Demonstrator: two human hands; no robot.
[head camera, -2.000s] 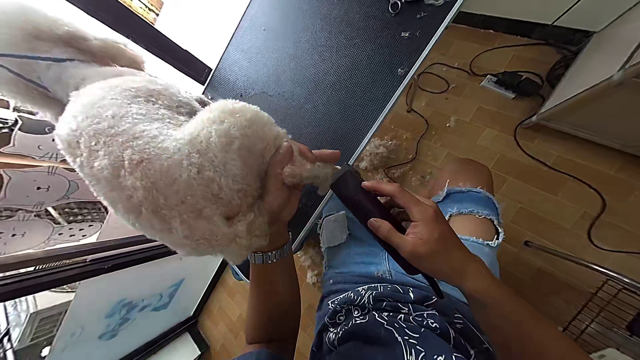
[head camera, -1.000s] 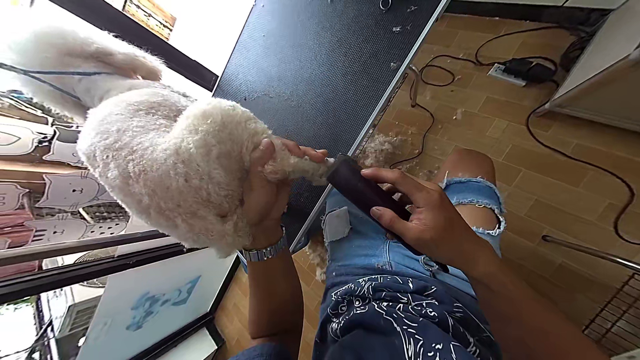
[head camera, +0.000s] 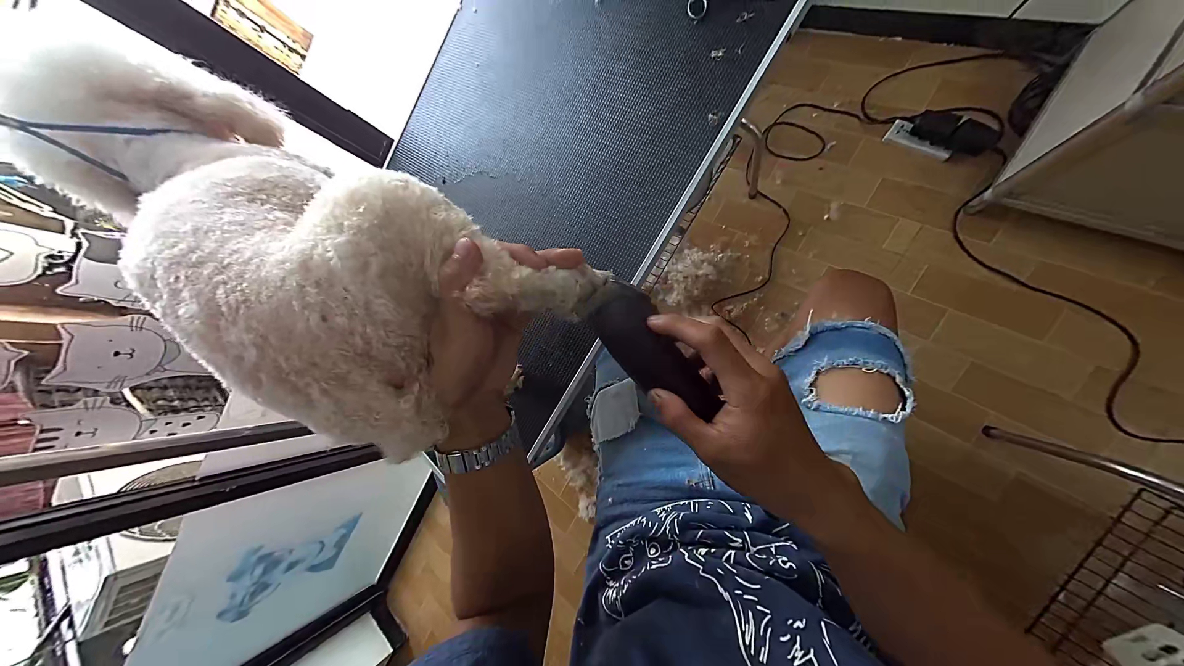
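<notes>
A fluffy cream-white dog (head camera: 305, 259) stands at the left with its rear toward me, a thin blue cord (head camera: 92, 128) around its neck. My left hand (head camera: 476, 324), a metal watch at its wrist, is closed around one of the dog's hind legs (head camera: 546, 289), which points right. In my right hand (head camera: 740, 388) is a black electric clipper (head camera: 647, 347); its head touches the end of that leg, and the fur hides the blade. The dog's other feet are hidden behind its body.
The black textured grooming table (head camera: 555, 120) has a metal edge and bits of fur. Clumps of cut fur (head camera: 694, 273) lie below it. A black cable (head camera: 1064, 296) and a power strip (head camera: 916, 139) are on the tiled floor. Glass panels stand at the left, a wire rack (head camera: 1110, 564) at lower right.
The clipper head has shifted slightly along the leg toward its end since the earliest frame. Both hands keep their hold. The view has moved somewhat.
</notes>
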